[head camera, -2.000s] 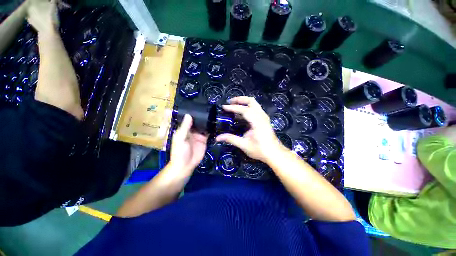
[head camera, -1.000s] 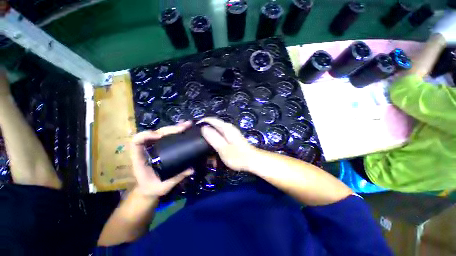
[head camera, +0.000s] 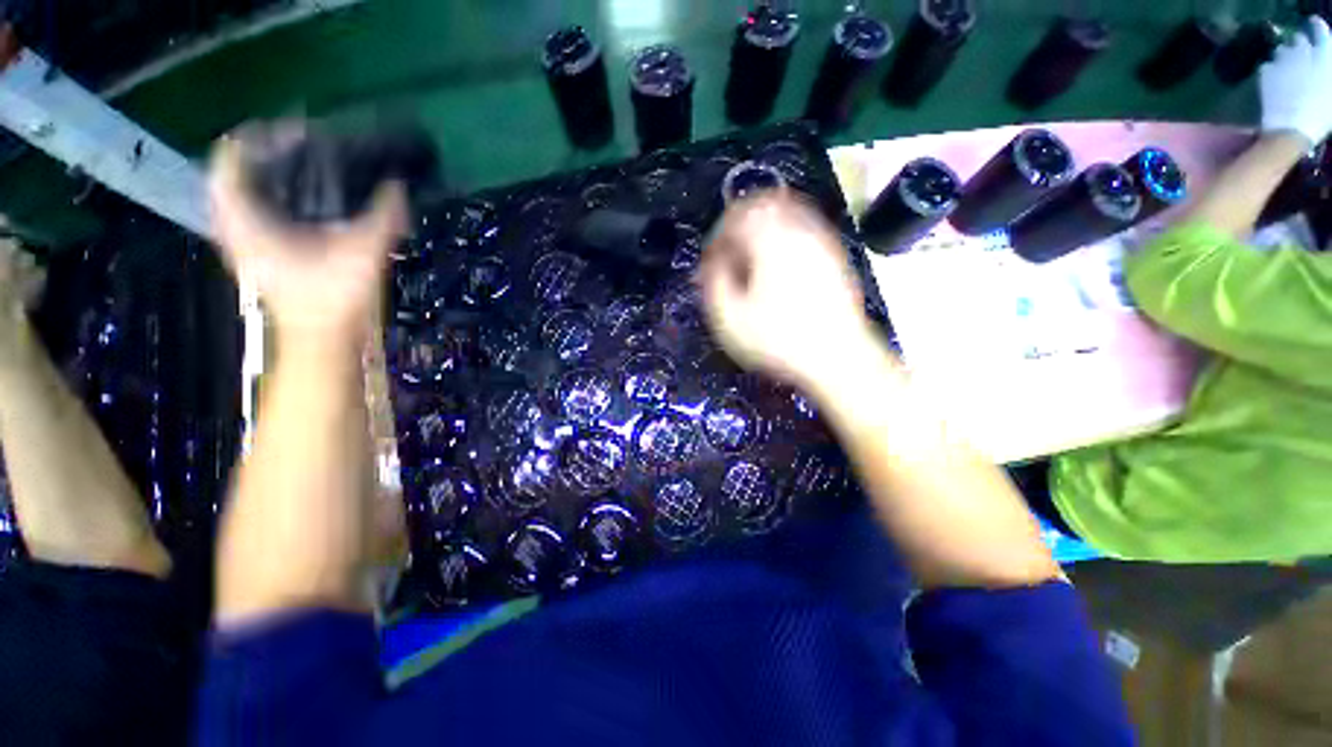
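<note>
My left hand (head camera: 300, 241) is blurred and raised at the far left end of the tray, by the belt. It is closed around a matt black cylindrical unit (head camera: 351, 164). My right hand (head camera: 782, 285) is blurred over the tray's upper right part, fingers curled. It is just below an upright cylinder with a pale-ringed end (head camera: 754, 180); whether it touches or holds anything cannot be told. Another black cylinder (head camera: 621, 231) lies on its side on the black blister tray (head camera: 584, 496). The tray has rows of glossy round pockets.
Several black cylinders stand on the green conveyor belt (head camera: 438, 95) beyond the tray. A pink-white board (head camera: 993, 365) at right bears more cylinders, one blue-ringed (head camera: 1157, 175). A pale metal upright (head camera: 102, 139) is at upper left. Neighbours' arms show at both sides, one white-gloved (head camera: 1297, 91).
My left hand has carried the cylinder from above the tray's near left part up and left to the belt side. My right hand has left that cylinder and moved up and right.
</note>
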